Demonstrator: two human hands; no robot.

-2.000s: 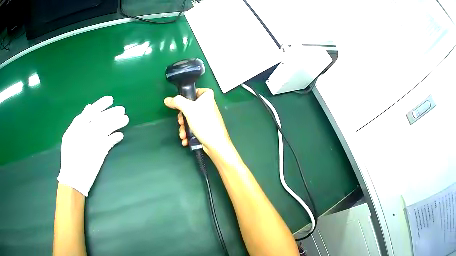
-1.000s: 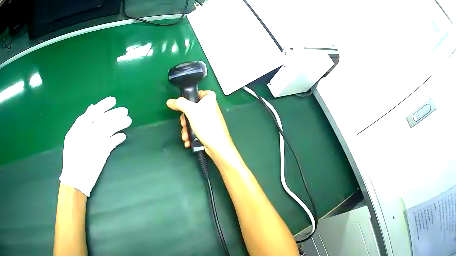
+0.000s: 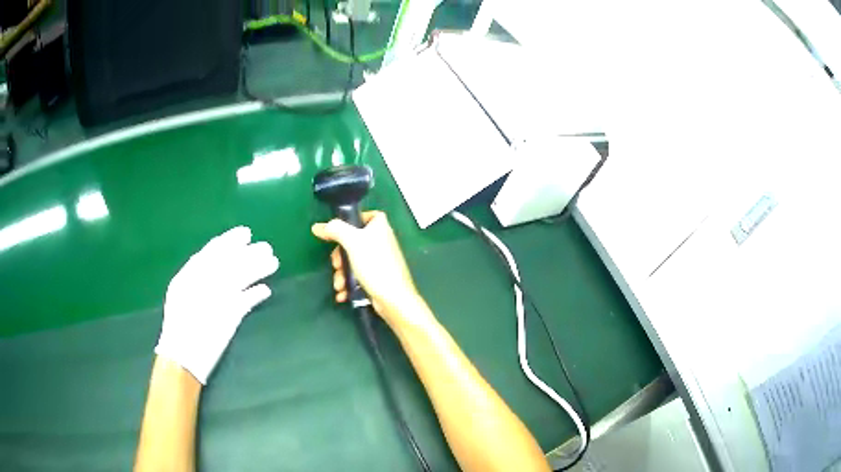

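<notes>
The black barcode scanner point(image 3: 342, 189) is in the middle of the head view, its wide head pointing away from me. My bare right hand point(image 3: 367, 258) is closed around its handle, with the thumb across the upper part. The scanner's black cord point(image 3: 392, 396) runs from the handle end down past the bottom edge of the picture. My left hand point(image 3: 214, 300) wears a white glove and lies over the green mat point(image 3: 286, 369) to the left of the scanner. Its fingers are loosely curved and a little apart, and no object shows in it. Its palm side is hidden.
A white flat panel point(image 3: 433, 138) and a white box-shaped device point(image 3: 544, 184) stand at the right. A thick white cable point(image 3: 521, 323) curves over the mat's near right edge. A large dark block point(image 3: 157, 60) stands behind the bench rim. A white machine cabinet point(image 3: 701, 304) bounds the right side.
The view has tilted up, so the bench sits lower in the picture and more shows behind it. My left hand appears slightly nearer the scanner. My right hand keeps its hold on the scanner.
</notes>
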